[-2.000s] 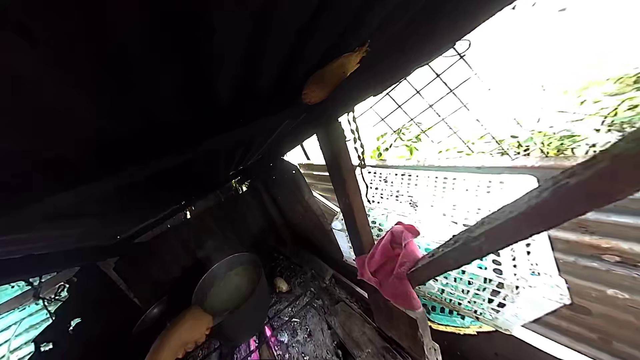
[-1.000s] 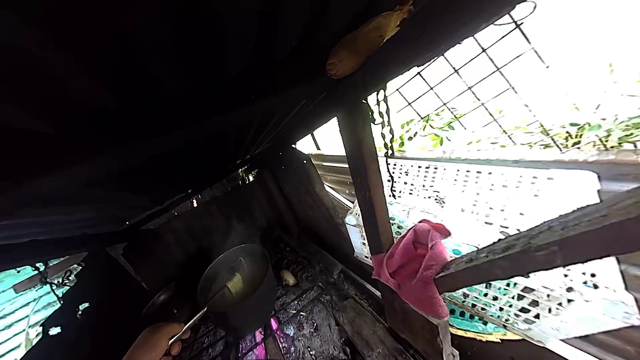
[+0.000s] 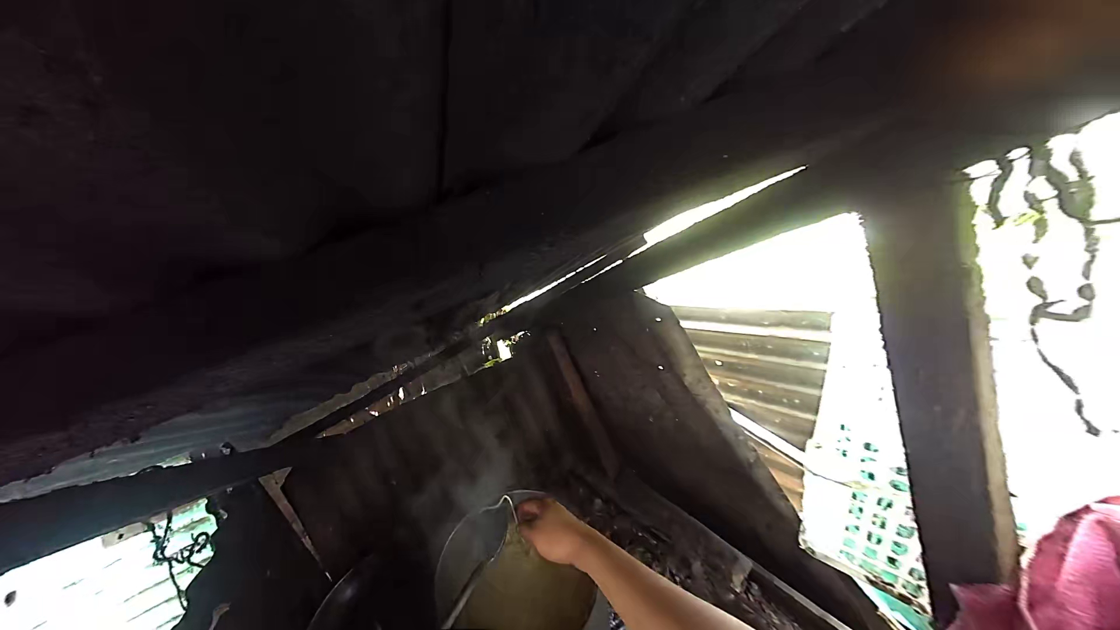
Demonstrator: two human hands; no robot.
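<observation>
My right hand [image 3: 547, 529] reaches in from the lower right over a steaming pot [image 3: 446, 560]. Its fingers are closed on a thin, bent metal piece at the pot's far rim; whether this is the pot's wire handle or part of a utensil is unclear. Pale yellowish liquid [image 3: 525, 591] fills much of the pot. A thin utensil handle [image 3: 472, 588] slants across the pot's left side, its lower end cut off by the frame's edge. My left hand is out of view.
A dark, rounded pan [image 3: 346, 599] stands left of the pot. Charred debris [image 3: 643, 542] lies to its right. A wooden post [image 3: 941, 394] and a pink cloth [image 3: 1072, 569] are at the right. The low, dark roof [image 3: 350, 175] slopes overhead.
My right hand has come into view at the pot. The hand at lower left, which held a utensil in the pot one second ago, has gone from view. The view has shifted markedly.
</observation>
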